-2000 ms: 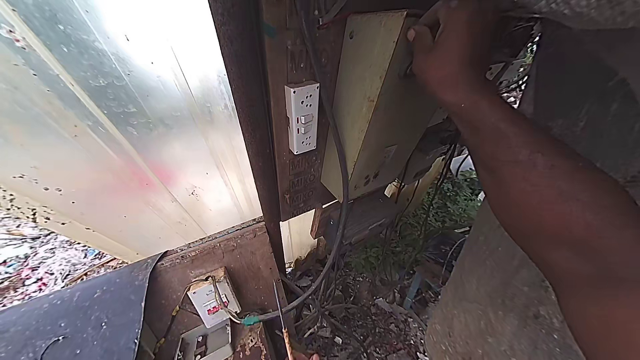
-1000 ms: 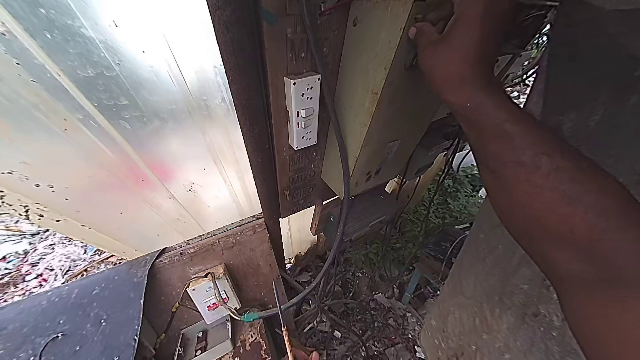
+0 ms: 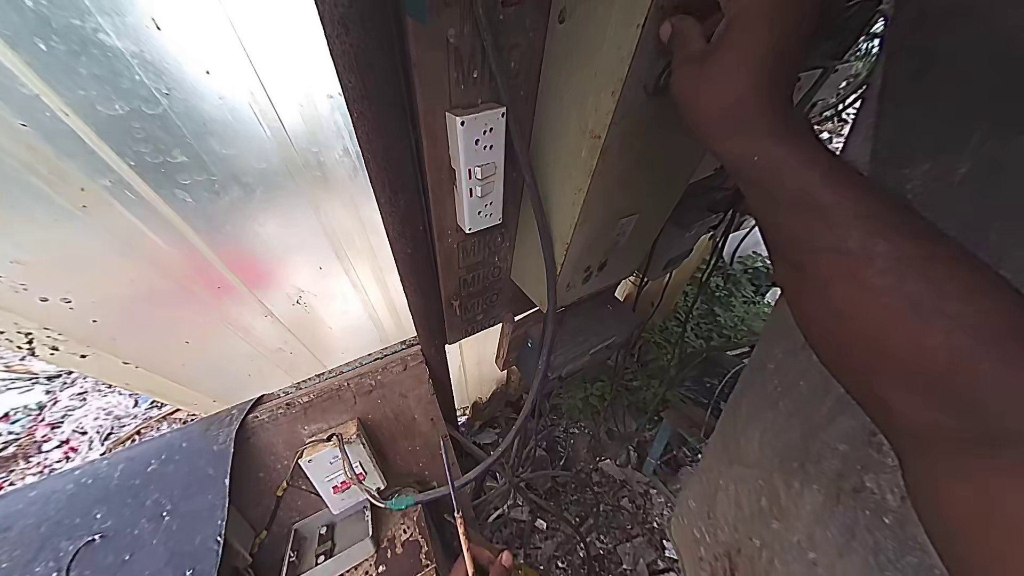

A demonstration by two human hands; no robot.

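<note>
My right hand (image 3: 736, 72) reaches up from the right to the upper side of a cream metal box (image 3: 588, 160); its fingers are curled and partly hidden, so its grip is unclear. At the bottom edge, my left hand (image 3: 484, 560) is shut on a thin rod-like tool (image 3: 456, 500), its tip pointing up. Left of that tool, a white switch unit (image 3: 340, 472) with red switches lies beside an open white box (image 3: 332, 544). Green tape (image 3: 402, 502) wraps a grey cable (image 3: 544, 320) near the unit. A white socket and switch board (image 3: 480, 170) is fixed to a brown panel.
A shiny corrugated metal sheet (image 3: 200, 200) fills the left, beside a dark upright post (image 3: 384, 160). A dark sheet (image 3: 136, 496) covers the lower left. Loose cables, plants (image 3: 712, 312) and debris (image 3: 616, 512) lie below the metal box. A grey slab-like surface (image 3: 760, 448) stands at right.
My left hand has come slightly further into view at the bottom with the thin tool, which was barely held in sight two seconds ago. My right hand stays at the metal box.
</note>
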